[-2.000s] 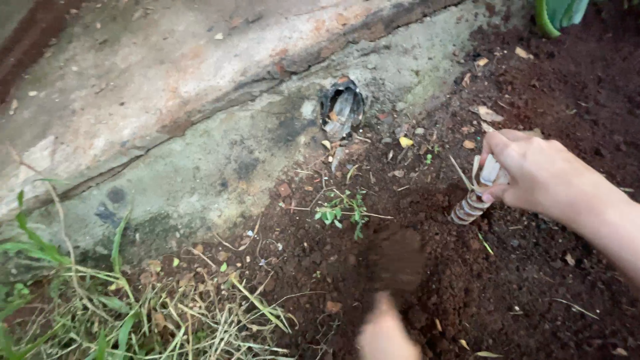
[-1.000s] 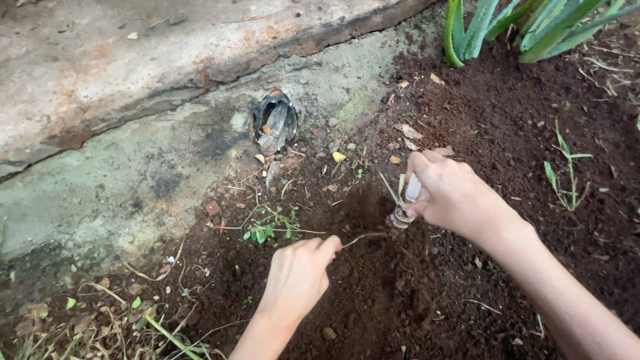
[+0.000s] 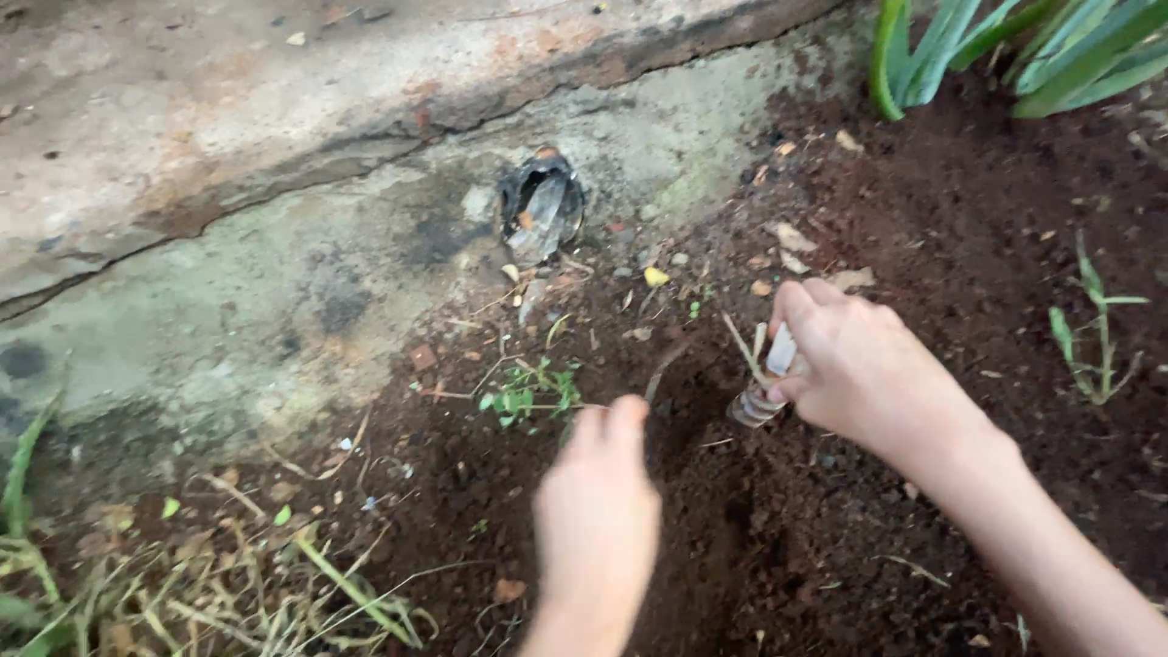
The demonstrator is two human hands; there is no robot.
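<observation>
My right hand (image 3: 849,365) is closed around a short ringed plant stem (image 3: 759,401) with pale, cut-looking stubs. The stem's lower end is low over the dark reddish soil (image 3: 794,547); whether it touches is unclear. My left hand (image 3: 598,511), blurred, is to the left over the soil, its fingers closed on a thin curved tool (image 3: 664,367), apparently metal. The tool's tip points up and right, apart from the stem, and its handle is hidden in the hand. A small green leafy sprig (image 3: 529,392) lies just above and left of my left hand.
A cracked concrete ledge (image 3: 365,119) runs along the upper left, with a broken dark pipe opening (image 3: 543,205) at its foot. Thick-leaved green plants (image 3: 940,55) stand at upper right, a thin weed (image 3: 1100,338) at right. Dry grass (image 3: 228,593) covers the lower left.
My left hand came up from the bottom edge to beside the stem, then drew back from it with the tool. My right hand keeps hold of the stem. The view has shifted.
</observation>
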